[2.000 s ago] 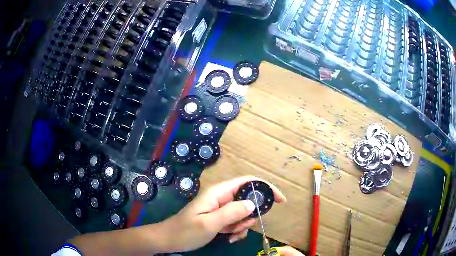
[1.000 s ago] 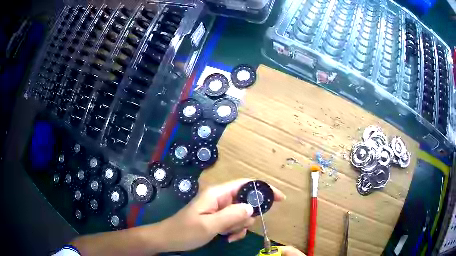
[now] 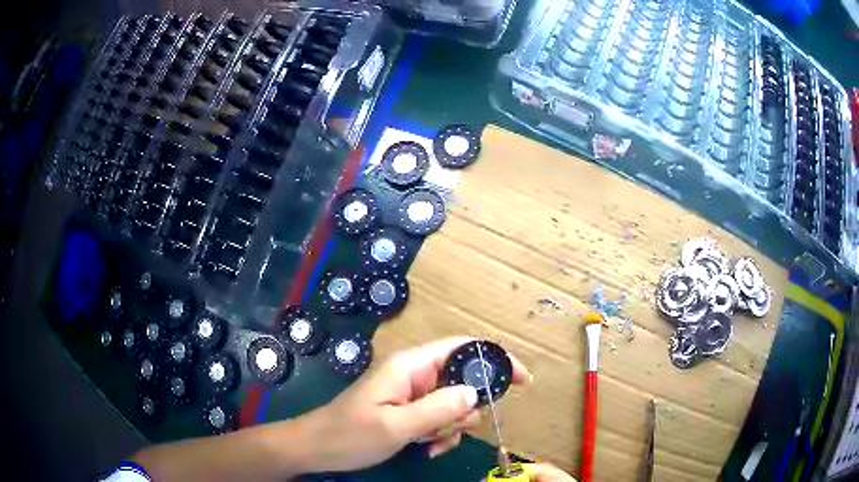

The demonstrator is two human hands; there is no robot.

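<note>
My left hand (image 3: 400,405) is bare and holds one black disc part (image 3: 478,371) between thumb and fingers over the near left edge of the cardboard sheet (image 3: 537,235), its pale grey centre facing up. My right hand (image 3: 549,473) is mostly cut off by the bottom edge; its visible fingers are at a yellow-handled pick (image 3: 507,471). The pick's thin metal shaft crosses the face of the disc, with its tip near the upper rim. Whether the tip touches the disc cannot be told.
A red-handled brush (image 3: 591,405) and tweezers (image 3: 651,438) lie on the cardboard, with debris (image 3: 606,304) and heaped silvery ring parts (image 3: 702,287). Loose black discs (image 3: 383,291) lie left. A full blister tray (image 3: 212,122) stands left, a part-filled tray (image 3: 659,104) back right.
The view has shifted very slightly. My left hand still holds the disc, and the pick's shaft stays across it with almost no visible movement.
</note>
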